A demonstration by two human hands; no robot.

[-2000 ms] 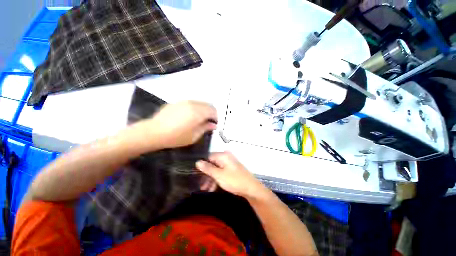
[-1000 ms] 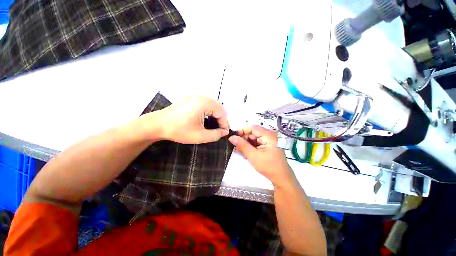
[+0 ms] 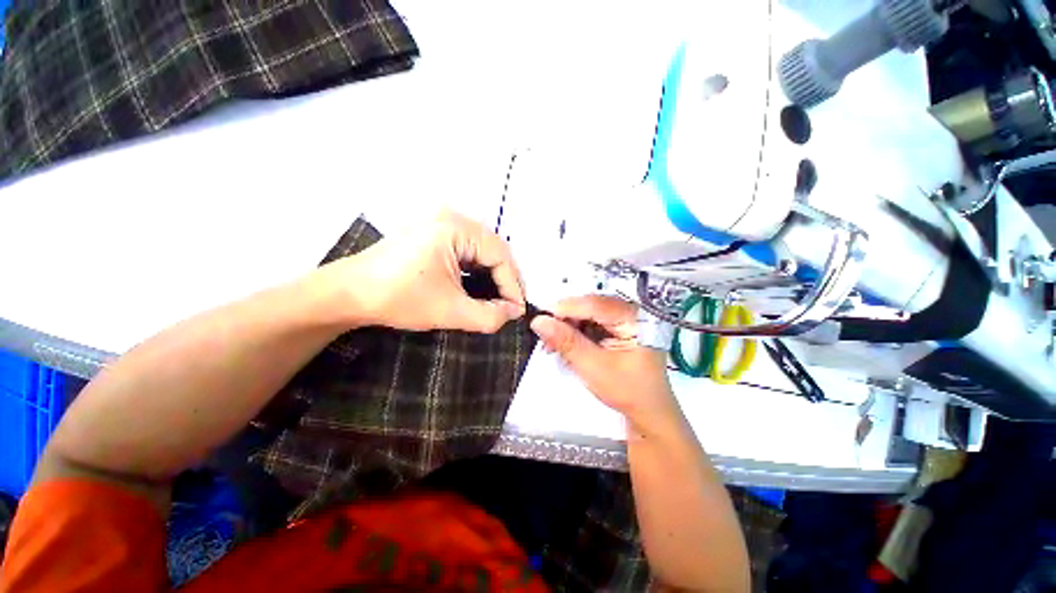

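Note:
A dark brown plaid cut panel (image 3: 434,388) lies over the table's front edge and hangs toward my lap. My left hand (image 3: 446,278) pinches its upper right edge between thumb and finger. My right hand (image 3: 602,348) pinches the same edge just to the right, the fingertips of both hands almost touching. The small doubled part between them is mostly hidden by the fingers. The white sewing machine head (image 3: 724,127) stands to the right, its presser foot area (image 3: 620,278) just beyond my right fingers.
A stack of plaid panels (image 3: 209,64) lies at the far left of the white table (image 3: 116,243). Green and yellow scissors (image 3: 732,345) and a slim black tool (image 3: 793,371) lie right of my right hand. A blue crate (image 3: 29,423) is at the lower left.
My right hand has moved from the panel's near edge up to my left fingertips, and both are now closer to the needle area. The view has moved closer to the machine.

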